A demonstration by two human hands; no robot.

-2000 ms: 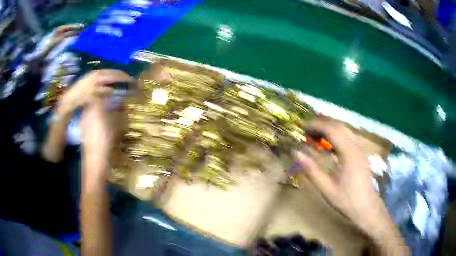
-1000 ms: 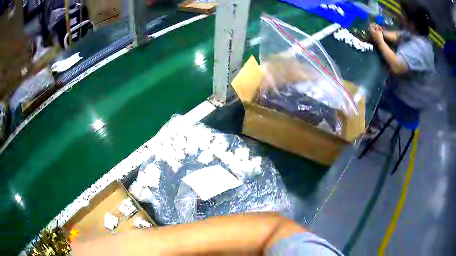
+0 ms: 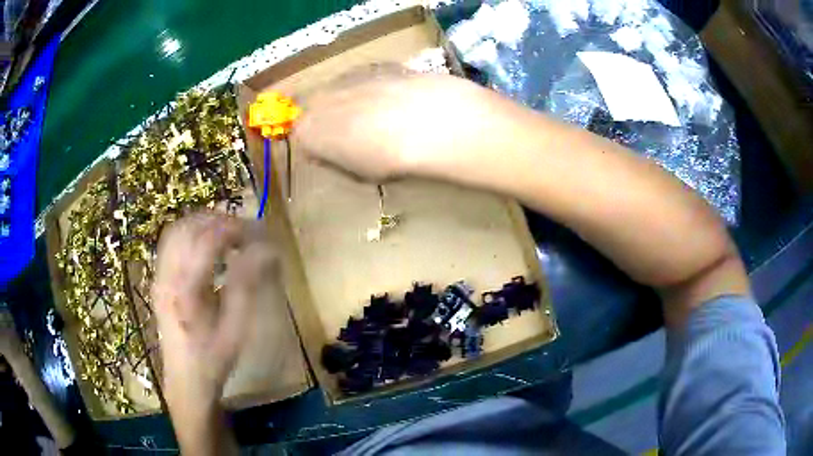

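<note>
My right hand (image 3: 357, 125) reaches over the upper part of the right tray (image 3: 432, 365). Its blurred fingertips are beside the orange-yellow piece (image 3: 273, 114), and whether they grip it cannot be told. A blue wire and a dark wire hang from that piece. My left hand (image 3: 209, 280) is blurred, over the middle tray, fingers bent; any small thing in it cannot be made out. Gold brass contacts (image 3: 183, 160) with dark leads fill much of the left and middle trays. A single gold contact (image 3: 381, 227) lies below my right hand. Black plastic parts (image 3: 392, 338) are heaped at the tray's near end.
White housings (image 3: 428, 61) show behind my right forearm. A clear plastic bag (image 3: 570, 98) with a white slip (image 3: 628, 87) lies right of the trays, a carton (image 3: 767, 80) beyond. The green conveyor (image 3: 125, 80) runs behind; a blue sheet (image 3: 27, 169) and another person's arm (image 3: 36, 387) are at left.
The view has swung from the carton and bag back to the trays. Both my hands are in view again over the trays; a second ago mainly my right forearm showed.
</note>
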